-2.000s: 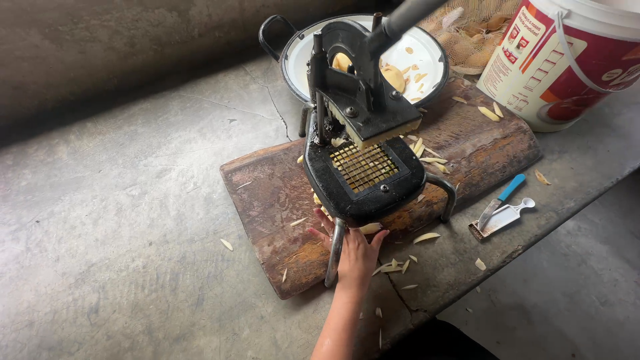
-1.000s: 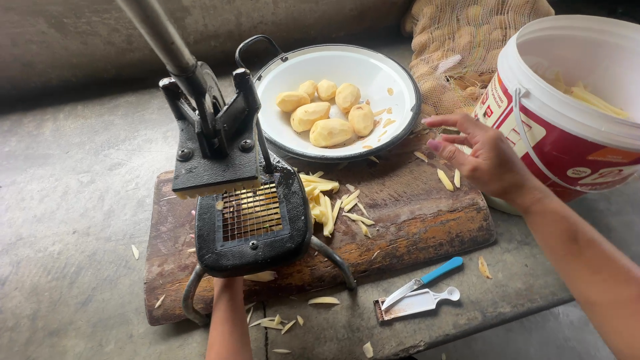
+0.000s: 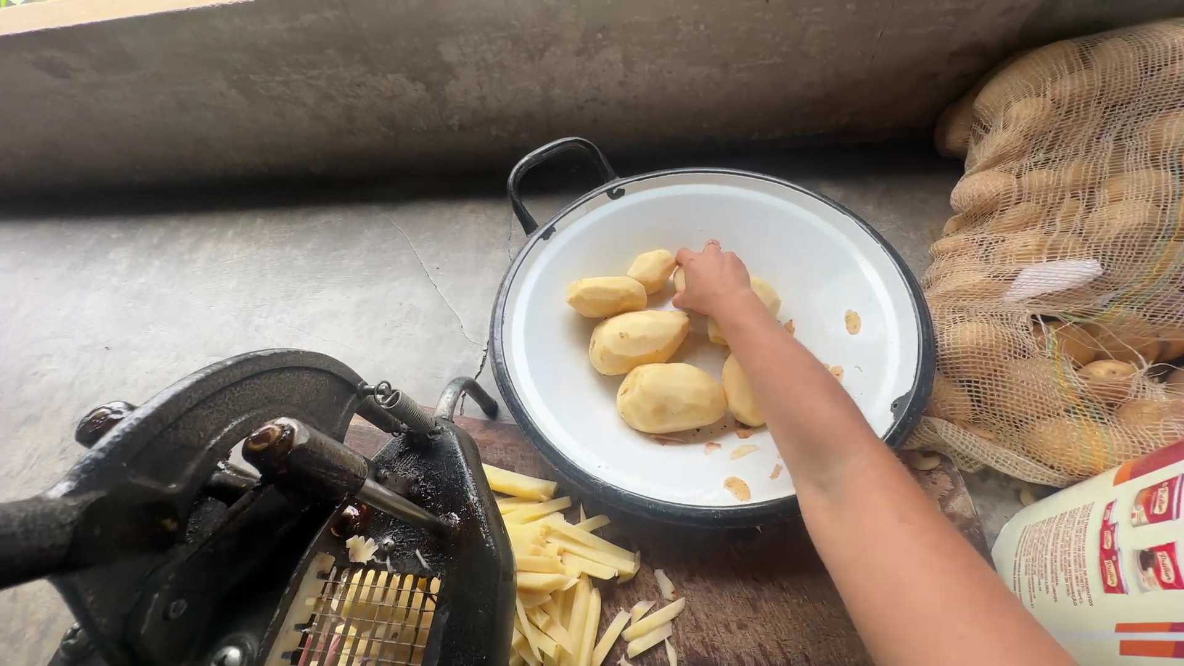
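Observation:
My right hand [image 3: 714,277] reaches into a white enamel basin [image 3: 592,462] with a black rim, its fingers around a peeled potato [image 3: 680,278] that they partly cover. Several more peeled potatoes [image 3: 672,398] lie around it, with bits of peel. At the lower left stands a black metal potato cutter [image 3: 472,546], its blade grid [image 3: 370,606] holding pale pieces of potato. Cut potato sticks [image 3: 564,564] are heaped beside the cutter on a wooden board [image 3: 740,592]. My left hand is out of the frame.
A mesh sack of unpeeled potatoes [image 3: 1064,231] leans at the right. Below it, a printed plastic bucket [image 3: 1091,555] is partly in view. The basin's black handle [image 3: 560,148] points toward the concrete wall [image 3: 416,92]. The cutter's lever [image 3: 37,541] extends to the left edge.
My right hand has moved from near the bucket into the basin and onto a potato. My left hand, whose forearm showed below the cutter, has left view. The view has moved closer to the basin.

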